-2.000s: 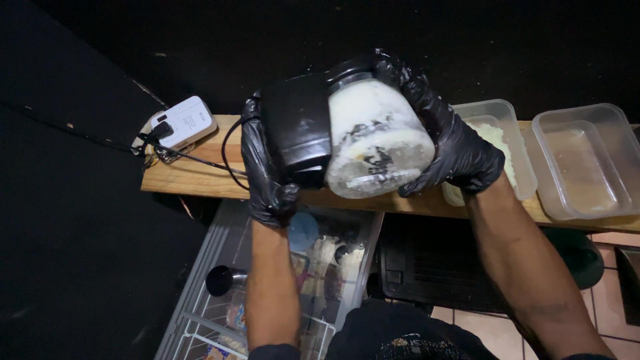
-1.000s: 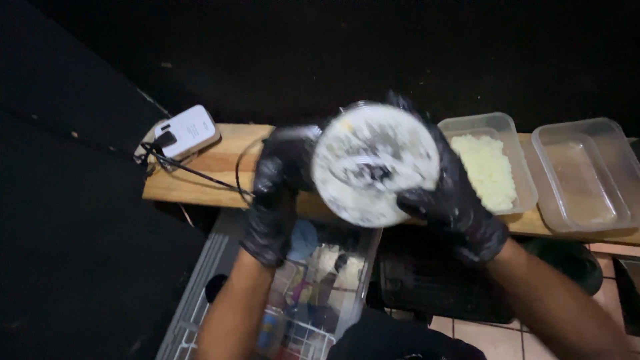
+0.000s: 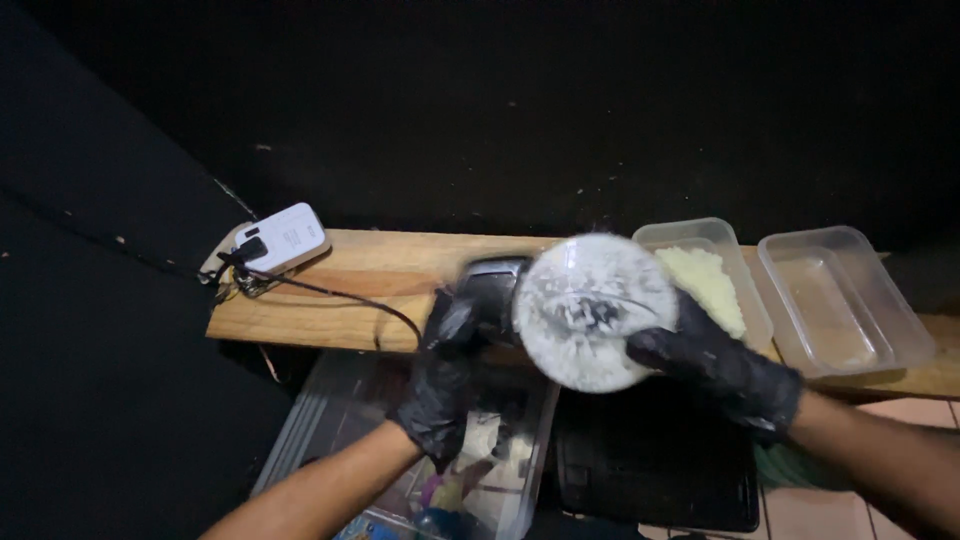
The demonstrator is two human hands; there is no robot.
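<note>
My left hand [image 3: 442, 375], in a black glove, is on the black base of a small food chopper [image 3: 495, 289], which is blurred. The chopper's clear round bowl [image 3: 592, 311] faces me, its wall coated inside with white bits. On the bowl's right side lies my right hand [image 3: 712, 360], also gloved in black, with the thumb across the bowl and the other fingers hidden behind it. A dark cord [image 3: 345, 298] runs from near my left hand to a white plug-in device [image 3: 285, 236] at the left end of the wooden shelf.
Along the wooden shelf [image 3: 375, 262], a plastic container [image 3: 761, 322] of pale grated food [image 3: 701, 281] stands beside a second clear container [image 3: 840, 307]. Under the shelf are a glass-topped case [image 3: 352, 427] and a black flat-topped object [image 3: 660, 465]. A black wall [image 3: 525, 112] rises behind.
The chopper has turned so that the round end of its bowl faces me, and both hands have moved with it. The container of grated food, largely covered by my right hand two seconds ago, shows more.
</note>
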